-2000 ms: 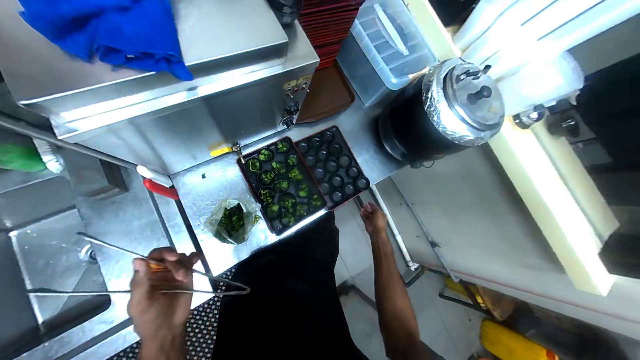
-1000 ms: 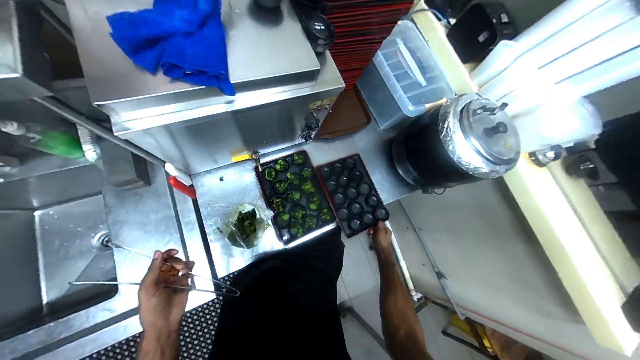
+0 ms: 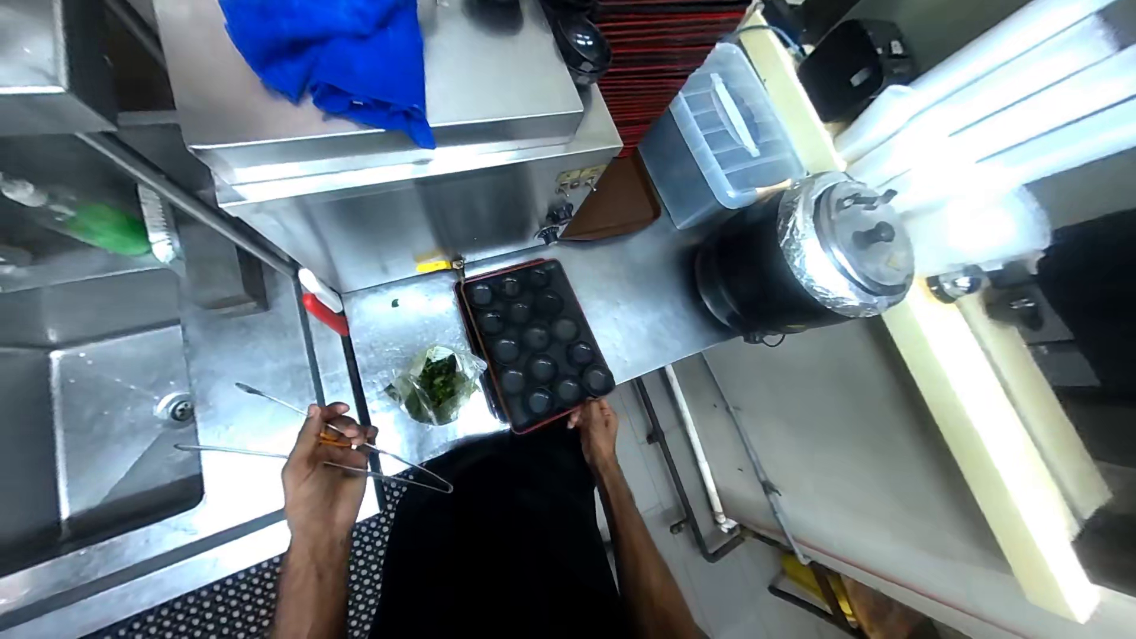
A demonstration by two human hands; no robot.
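Observation:
Metal tongs with an orange part at the grip are held in my left hand, over the counter edge by the sink. My right hand grips the near right corner of a dark tray of round black cups, whose rim is reddish. This tray lies on top of another dark tray, which shows only as a thin edge on its left; what the lower one holds is hidden. Left of the trays, a clear plastic bag of chopped green leaves rests on the steel counter.
A steel appliance with knobs stands behind the trays, a blue cloth on top. A clear plastic bin and a black pot with a foil-wrapped rim stand to the right. The sink is at left, near a red-and-white handle.
The tray of black cups has moved left from beside the tray of greens to on top of it, covering the greens. My right hand has moved left with it. The tongs remain in my left hand.

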